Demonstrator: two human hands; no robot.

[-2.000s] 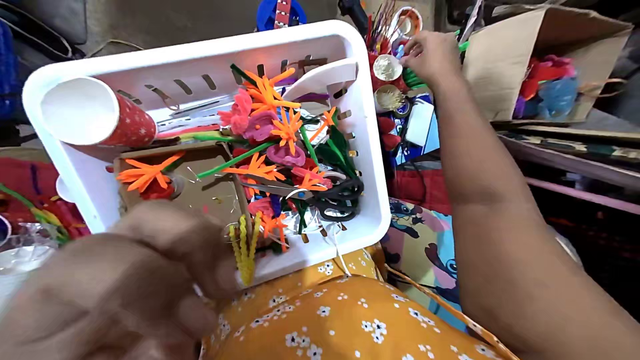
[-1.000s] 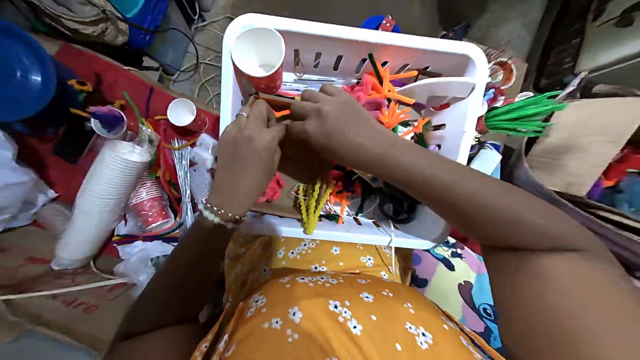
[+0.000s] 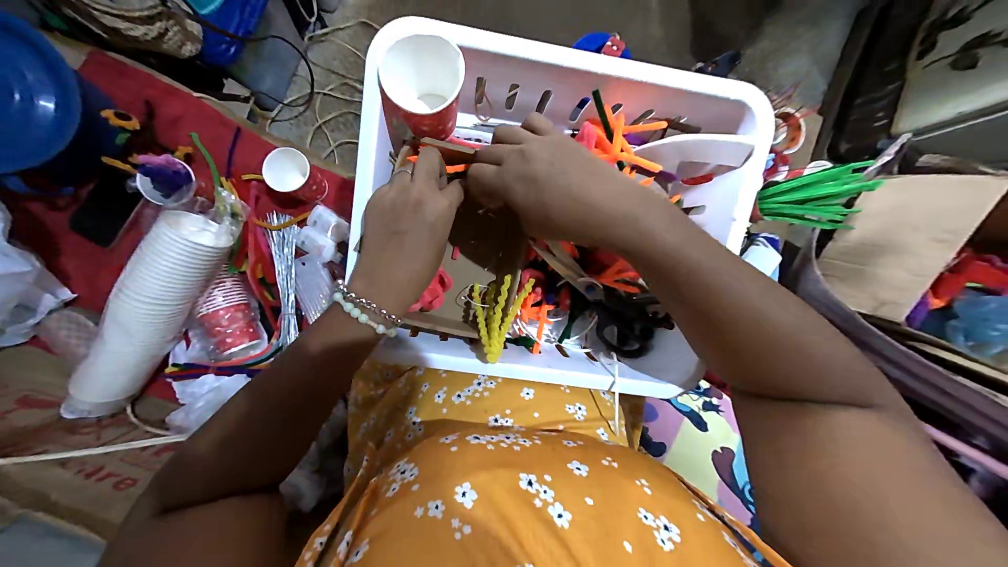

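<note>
My left hand (image 3: 413, 216) and my right hand (image 3: 547, 177) meet over the left half of a white plastic basket (image 3: 551, 51). Their fingers are at the upper edge of a brown cardboard box (image 3: 449, 150); what lies between the fingertips is partly hidden. A red paper cup with a white inside (image 3: 421, 79) stands in the basket's upper left corner. Yellow twisted pipe cleaners (image 3: 494, 319) lie at the near side. To the right are orange pipe-cleaner flowers (image 3: 618, 146) and black-handled scissors (image 3: 626, 327), partly under my right forearm.
Left of the basket lie a sleeve of white paper cups (image 3: 150, 307), a pack of red cups (image 3: 230, 315), silver wires (image 3: 282, 276) and a single cup (image 3: 291, 173) on red cloth. Green pipe cleaners (image 3: 819, 197) and an open cardboard box (image 3: 906, 244) are at the right.
My right hand has come from beyond the basket's right side to the cardboard box inside it. My left hand has moved up to the same box. The view has shifted.
</note>
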